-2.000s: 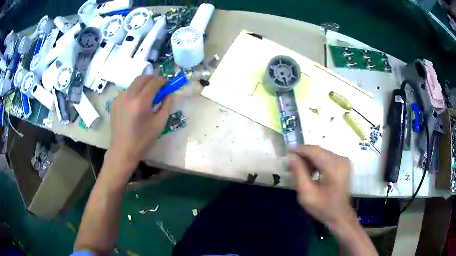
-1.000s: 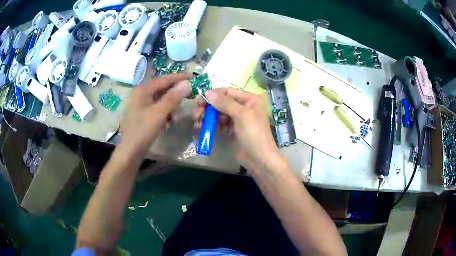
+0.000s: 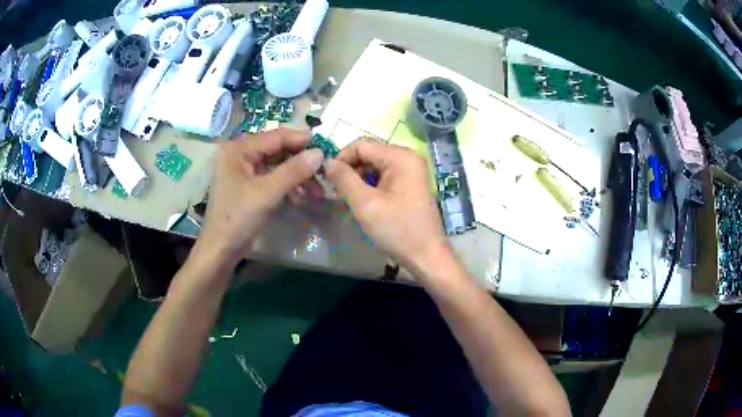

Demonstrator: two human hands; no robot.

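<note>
A small green circuit board [image 3: 325,146] is pinched between the fingertips of both hands, above the front part of the bench. My left hand [image 3: 264,179] holds its left side. My right hand [image 3: 378,183] is at its right side, with a small bit of a blue cell [image 3: 372,177] showing between the fingers; the rest of the cell is hidden. A grey handheld fan body [image 3: 440,103] lies on the pale yellow mat [image 3: 508,175], round head away from me, its open handle showing a small board inside.
White and grey fan bodies [image 3: 167,94] pile at left. Two yellow-handled screwdrivers [image 3: 556,190] lie on the mat beside small screws. A black electric screwdriver [image 3: 622,212] with a cord lies at right. A green board panel [image 3: 561,85] is at the back right; a parts box [image 3: 704,236] stands far right.
My right hand has left the grey fan and come to my left hand. The blue cell, first in my left hand, passed to my right and is now mostly hidden. The green board came into the hands.
</note>
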